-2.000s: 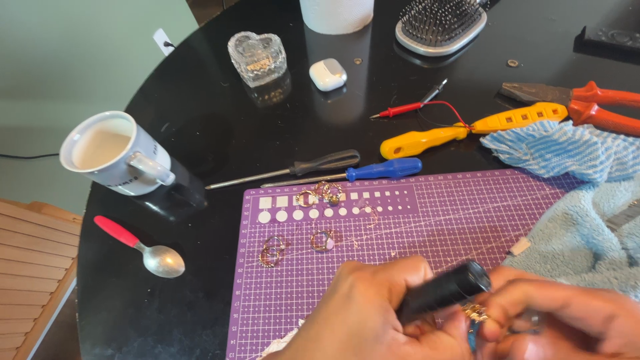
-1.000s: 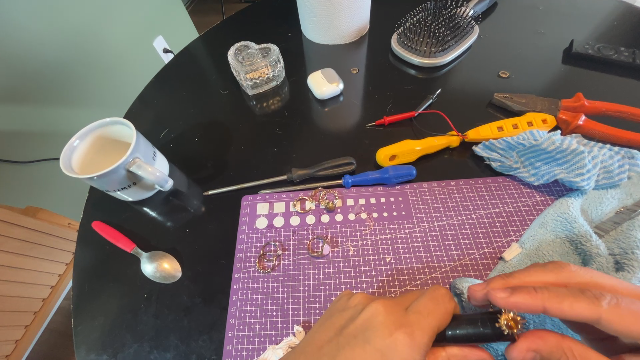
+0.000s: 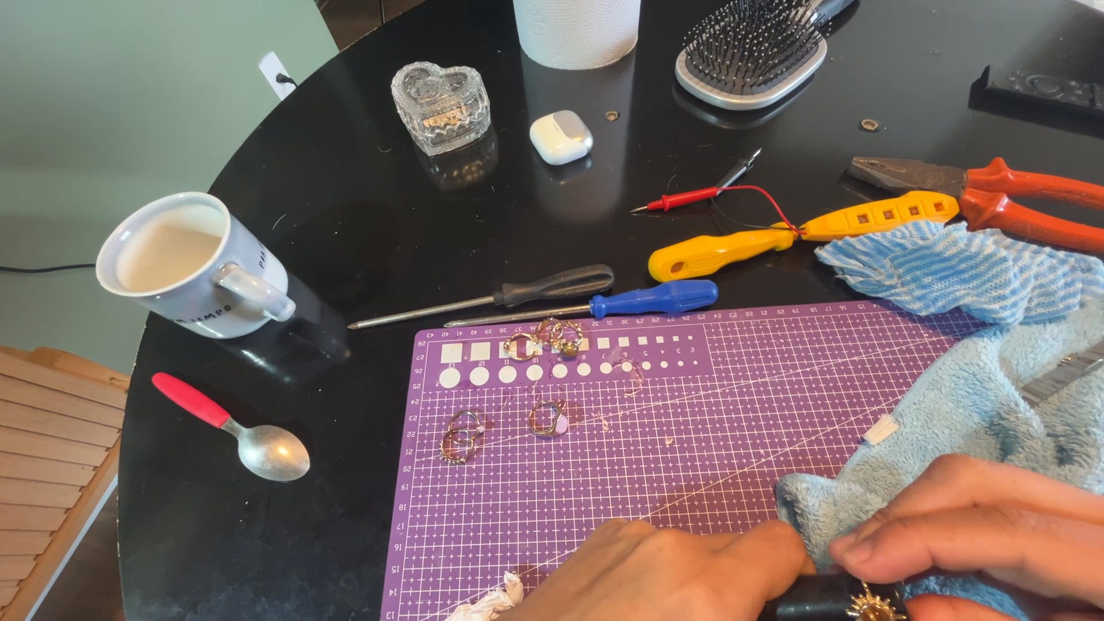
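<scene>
At the bottom edge my left hand (image 3: 664,573) is closed round a black cylindrical tool (image 3: 806,597), cut off by the frame. A gold-coloured ring with a spiky setting (image 3: 875,602) sits at the tool's right end. My right hand (image 3: 992,539) holds that end, its fingers above and below the ring. Beneath the hands lie the purple cutting mat (image 3: 733,448) and a light blue towel (image 3: 966,414). On the mat rest a ring with a pale stone (image 3: 548,420), two overlapping rings (image 3: 461,436) and several rings near its top edge (image 3: 561,338).
Behind the mat lie a blue screwdriver (image 3: 655,297), a black screwdriver (image 3: 556,286), a yellow tester (image 3: 720,253) and orange-handled pliers (image 3: 992,185). A mug (image 3: 194,263) and a spoon (image 3: 272,452) are left; a glass heart box (image 3: 442,108), earbud case (image 3: 561,138) and hairbrush (image 3: 750,56) stand farther back.
Both hands have moved down and right since two seconds ago. The black tool, then raised and tilted between them, now lies roughly level with the gold-coloured ring at its end.
</scene>
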